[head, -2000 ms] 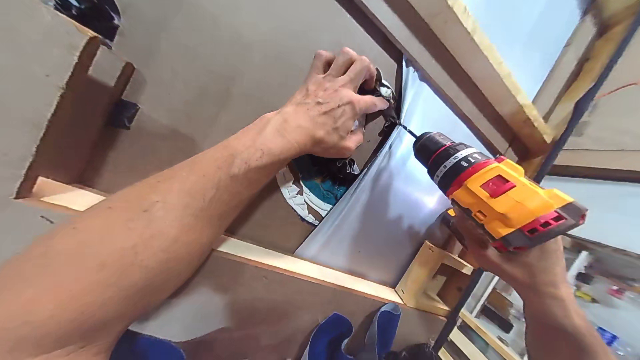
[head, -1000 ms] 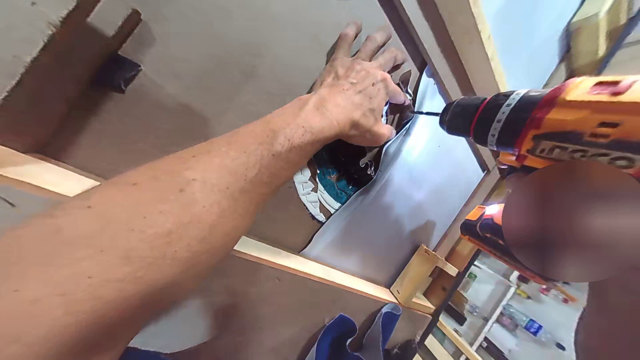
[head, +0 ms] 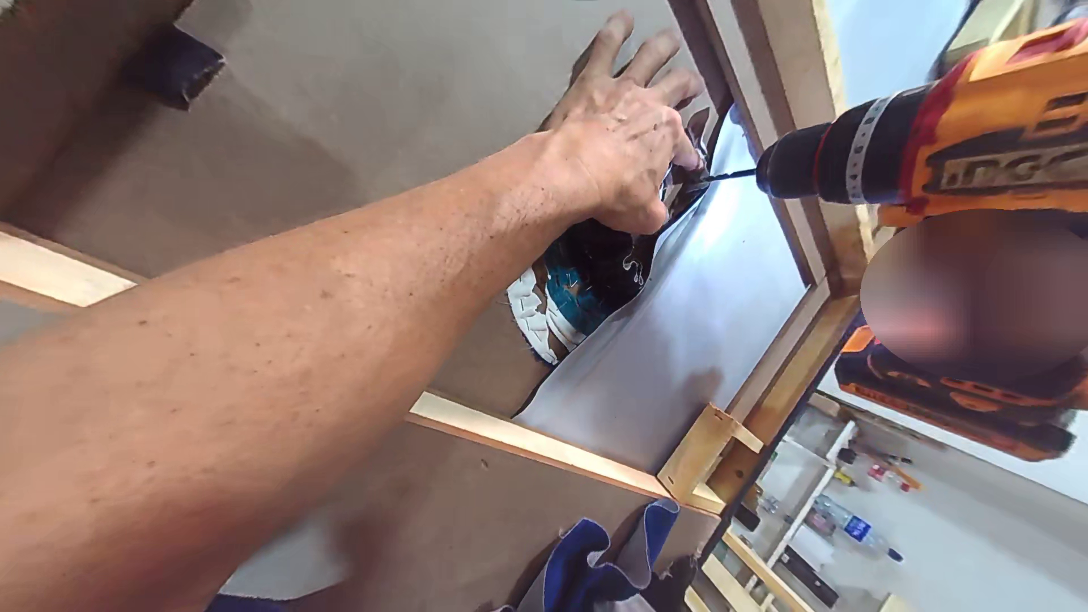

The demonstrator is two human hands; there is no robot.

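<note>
My left hand [head: 629,140] lies against the brown panel with several fingers spread, beside a dark-edged opening. Whether its thumb side grips the dark material there is hidden. My right hand [head: 973,297], blurred in view, holds the handle of an orange and black Ingco cordless drill [head: 1003,127]. The drill's thin bit [head: 733,176] points left, its tip at the opening's dark edge close to my left fingers. White and teal patterned pieces [head: 574,297] and dark material show in the opening. A pale, shiny sheet [head: 671,340] runs from there to the wooden frame.
Wooden frame bars [head: 799,76] rise on the right, and a light batten [head: 535,442] crosses below. A small wood block [head: 701,455] sits at their corner. Blue fabric [head: 595,552] hangs at the bottom. A plastic bottle [head: 854,523] and other items lie lower right.
Two seconds ago my left fingers were bunched together at the opening; now they are spread. The drill has swung from a slant to nearly level, its bit still by the left hand.
</note>
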